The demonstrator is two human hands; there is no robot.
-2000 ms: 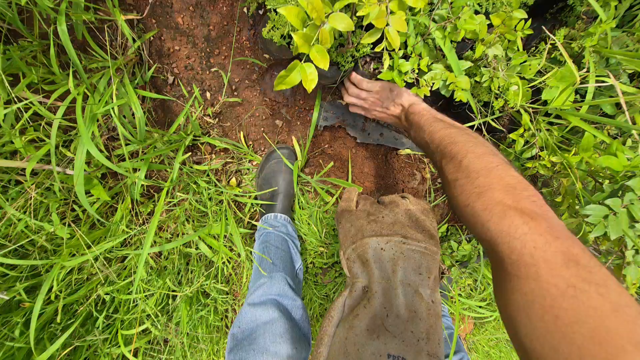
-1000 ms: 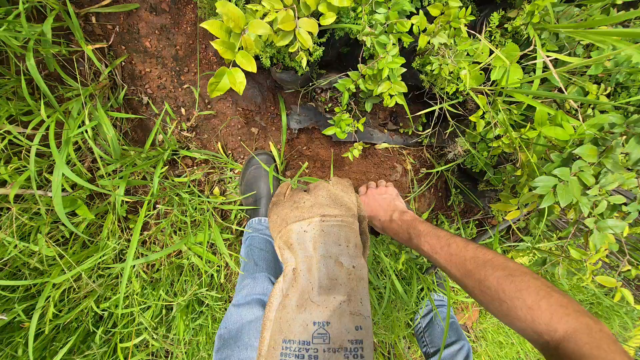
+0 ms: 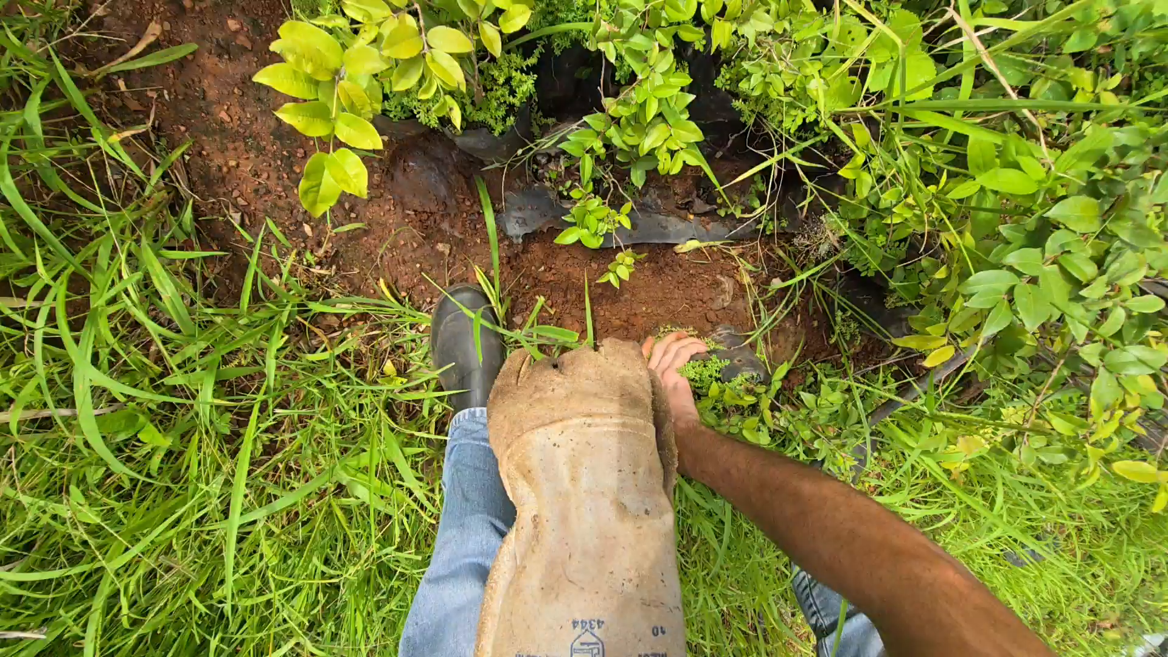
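A long, soil-stained leather work glove (image 3: 584, 511) covers my left hand (image 3: 579, 383) and forearm. Its fingers curl down out of sight, with grass blades sticking up just beyond them, so any hold is hidden. My bare right hand (image 3: 673, 365) is close against the glove's right side, fingers bent over low green weeds (image 3: 707, 372) beside a dark plastic plant bag (image 3: 737, 356). Whether it grips anything does not show. Ahead of both hands lies a torn strip of black plastic (image 3: 657, 228) on reddish soil (image 3: 630, 301).
My rubber boot (image 3: 467, 347) stands left of the glove. Leafy potted plants (image 3: 639, 119) in dark bags line the top, with dense foliage (image 3: 1031, 283) at right. Tall grass (image 3: 137, 493) covers the left, and a dark hose or stem (image 3: 912, 392) runs through the plants at right.
My right hand has come back from the bag beneath the yellow-green leaves to beside the glove. Low weeds and a dark bag now show at its fingers.
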